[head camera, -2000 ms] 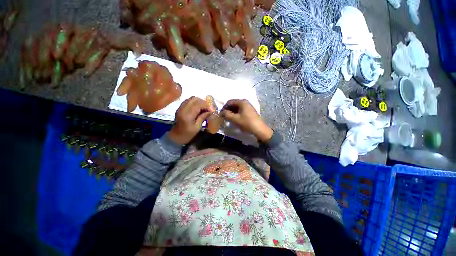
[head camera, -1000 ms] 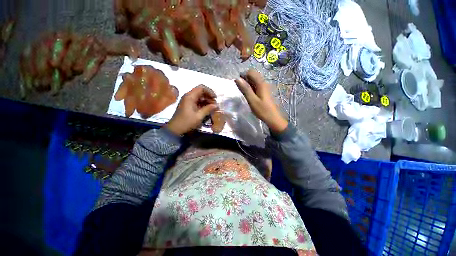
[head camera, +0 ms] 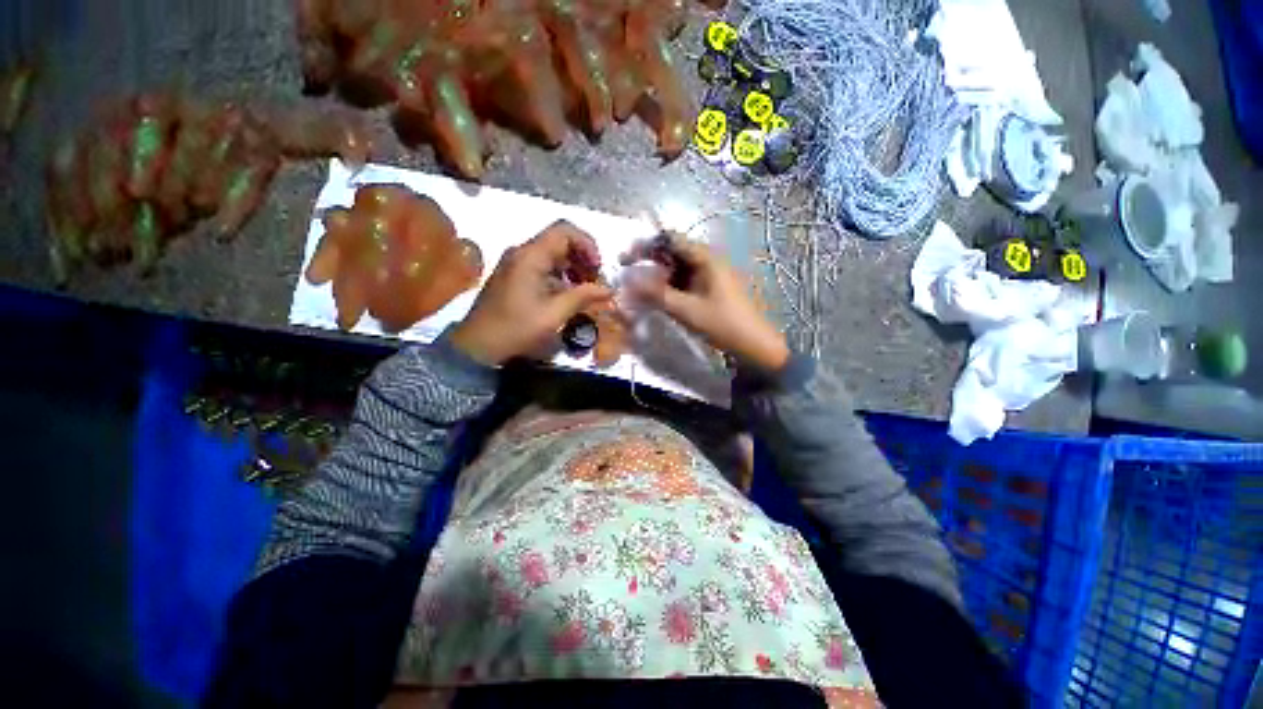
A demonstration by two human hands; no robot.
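My left hand (head camera: 533, 298) is over the white sheet (head camera: 533, 215), its fingers closed on an orange-brown soft body (head camera: 607, 341). A dark round shiny piece (head camera: 579, 333) hangs just below these fingertips. My right hand (head camera: 713, 305) is a little to the right, fingertips pinched on a small dark thing (head camera: 665, 255) that is too blurred to name. A gap shows between the hands. A small pile of orange-brown bodies (head camera: 395, 256) lies at the left of the sheet. A thin pale strand hangs below my hands.
More bodies lie in a large heap (head camera: 492, 69) and a side bunch (head camera: 146, 166). Yellow-tagged black pieces (head camera: 748, 125) lie beside pale cord (head camera: 887, 153). White cloths (head camera: 1004, 333) and a cup (head camera: 1143, 215) are at right. Blue crates (head camera: 1170, 554) stand below both sides.
My right hand parted from the left, reached up and right with fingers spread, then came back lower and closed its fingertips. The dark round piece now shows below my left fingertips.
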